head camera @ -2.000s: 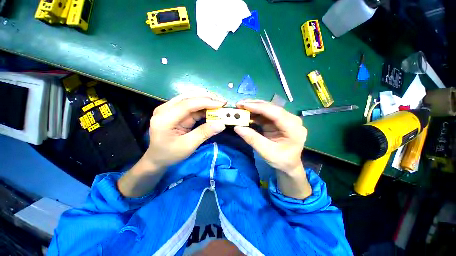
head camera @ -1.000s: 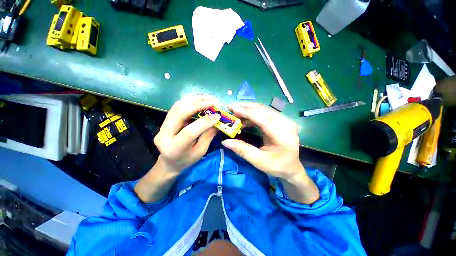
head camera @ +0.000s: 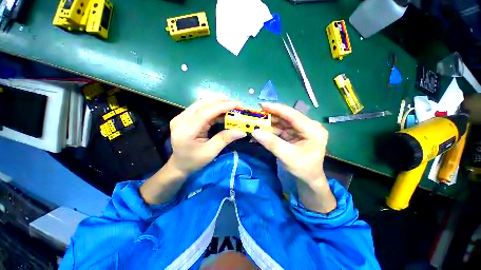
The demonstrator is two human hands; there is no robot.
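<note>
A small yellow device housing [head camera: 247, 121] is held level at the bench edge, in front of the blue jacket. Its long side with small dark holes faces me, and its upper face shows an opening with red, white and dark parts inside. My left hand [head camera: 199, 132] grips its left end between thumb and fingers. My right hand [head camera: 296, 138] grips its right end the same way. The fingertips hide both ends of the housing.
On the green bench [head camera: 142, 68] lie a yellow unit [head camera: 188, 26], paired units [head camera: 83, 16], an open unit [head camera: 338, 40], white paper [head camera: 240, 23], tweezers [head camera: 300, 69], a blue pick [head camera: 268, 91], a clear-yellow stick [head camera: 348, 94] and a grey blade-like bar [head camera: 359, 116]. A yellow heat gun [head camera: 426, 147] is at right.
The housing has turned from slanted to level, its holed side now facing me. Both hands still hold it, and my left fingers have moved off its open face. The camera view has shifted slightly.
</note>
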